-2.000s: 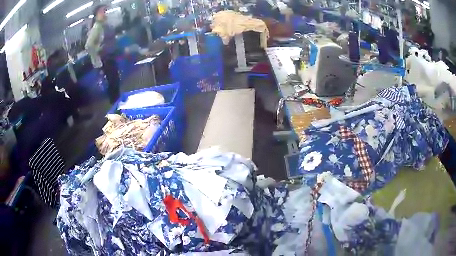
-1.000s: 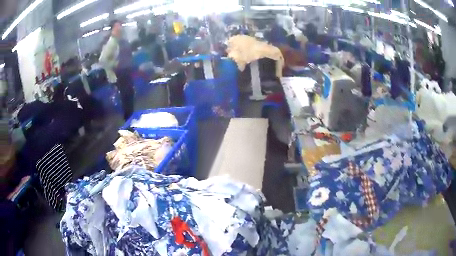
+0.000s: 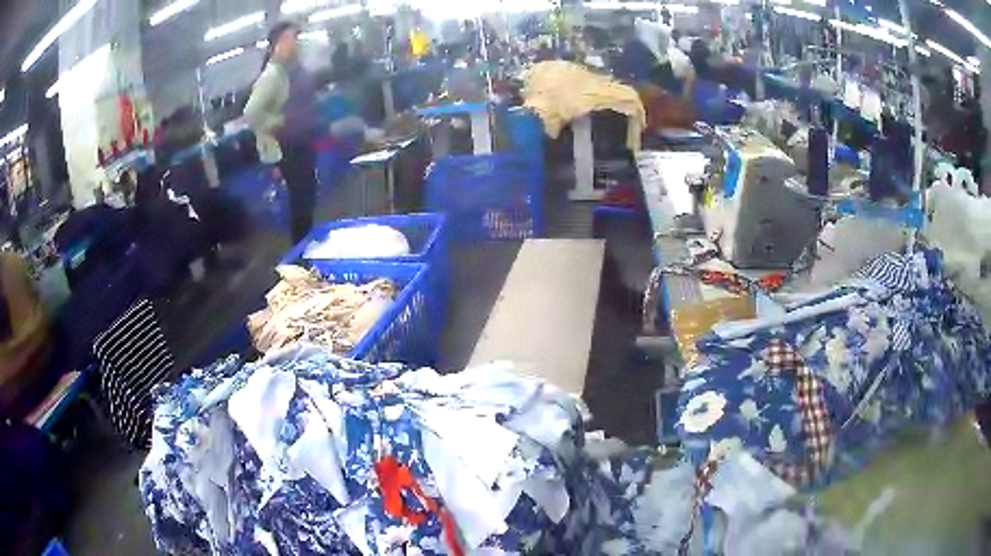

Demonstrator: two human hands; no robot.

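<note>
No hand is in the picture. A large loose heap of blue floral garment pieces, many with the pale side out, lies nearest me at the bottom. A bright red fabric strip lies on it. To the right, a darker blue floral pile carries a red-brown and white checked strip. Pale pieces lie between the heap and an olive-green surface at the lower right.
Blue crates beyond the heap hold beige cloth and a white bundle. A long pale bench stands right of them. A white machine stands behind the floral pile. A person stands at the back left. Striped cloth hangs at left.
The view has shifted, first up and then slightly left, so the crates, bench and machine appear further right. The heap and floral pile look otherwise unchanged.
</note>
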